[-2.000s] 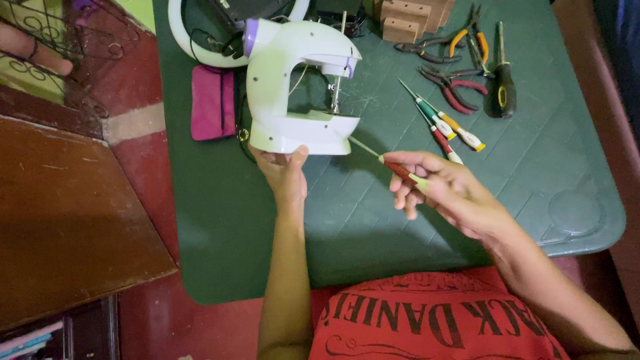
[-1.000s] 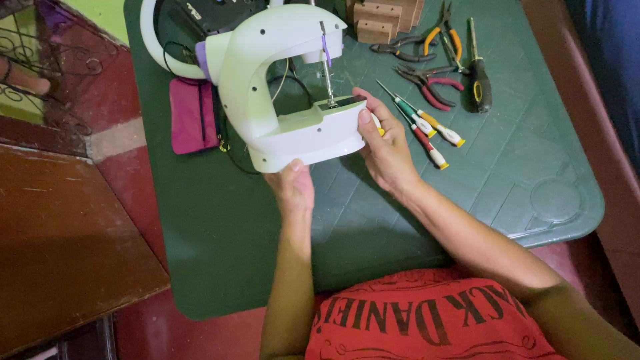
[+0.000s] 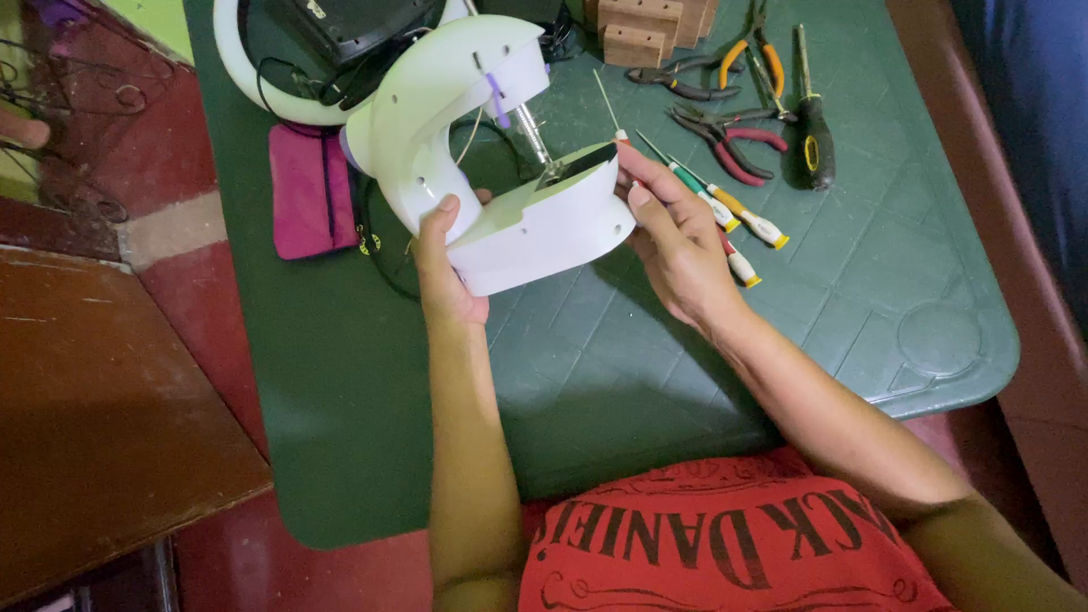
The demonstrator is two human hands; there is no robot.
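Note:
A white mini sewing machine (image 3: 416, 102) is held tilted above the green plastic table. My left hand (image 3: 446, 263) grips it low at the base of its column, with the thumb on the near side. My right hand (image 3: 676, 238) holds the free end of its base, near the needle plate. A red-handled screwdriver (image 3: 738, 259) lies on the table, partly hidden behind my right hand. Beside it are a green-handled screwdriver (image 3: 705, 198) and a yellow-handled one (image 3: 748, 217), both with white ends.
Pliers with red grips (image 3: 731, 149), pliers with orange grips (image 3: 772, 64) and a black-handled screwdriver (image 3: 816, 144) lie at the right. Wooden blocks (image 3: 637, 32) stand at the back. A magenta zip pouch (image 3: 310, 200), a white ring (image 3: 234, 59) and black cables are at the left.
My right hand has let go of the red-handled screwdriver it held two seconds ago and taken hold of the machine's base. The machine has been lifted and tilted between both hands.

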